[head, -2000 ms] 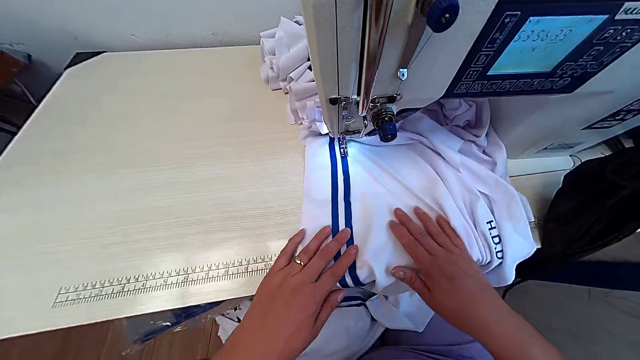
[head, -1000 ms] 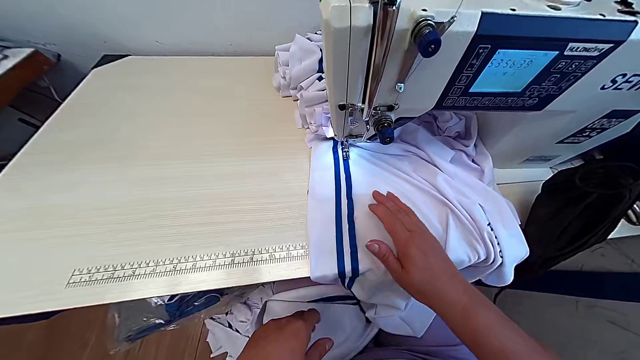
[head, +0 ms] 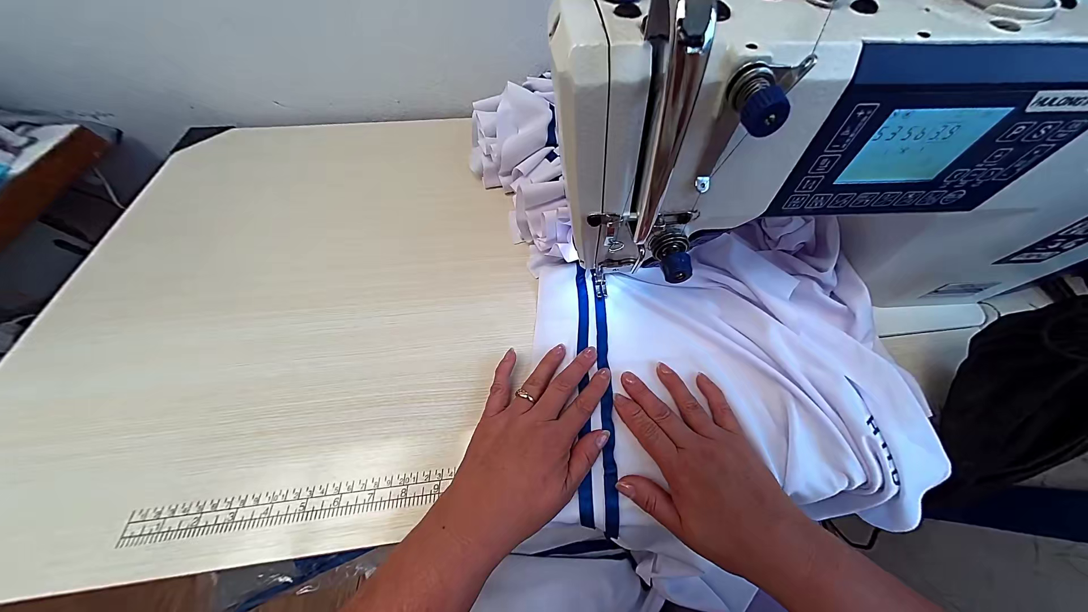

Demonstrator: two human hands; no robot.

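White fabric (head: pixel 714 340) with two dark blue stripes (head: pixel 605 408) lies under the presser foot (head: pixel 600 283) of a sewing machine (head: pixel 620 110). My left hand (head: pixel 531 442) rests flat across the stripes, a ring on one finger and the fingers spread. Just right of the stripes, my right hand (head: pixel 701 467) lies palm down on the cloth, fingers apart. Both hands are below the presser foot, and neither grips the cloth. Gathered white fabric (head: pixel 518 144) is bunched behind the machine head on its left. More cloth hangs over the front edge.
The pale sewing table (head: pixel 297 297) extends to the left, with a printed ruler scale (head: pixel 289 508) near its front edge. A control panel (head: pixel 926 144) with a lit display is on the machine's right. A black cloth or bag (head: pixel 1020 382) sits at the far right.
My left hand has come up from the cloth below the table edge onto the striped fabric, where it lay two seconds ago too. The right hand stays on the cloth.
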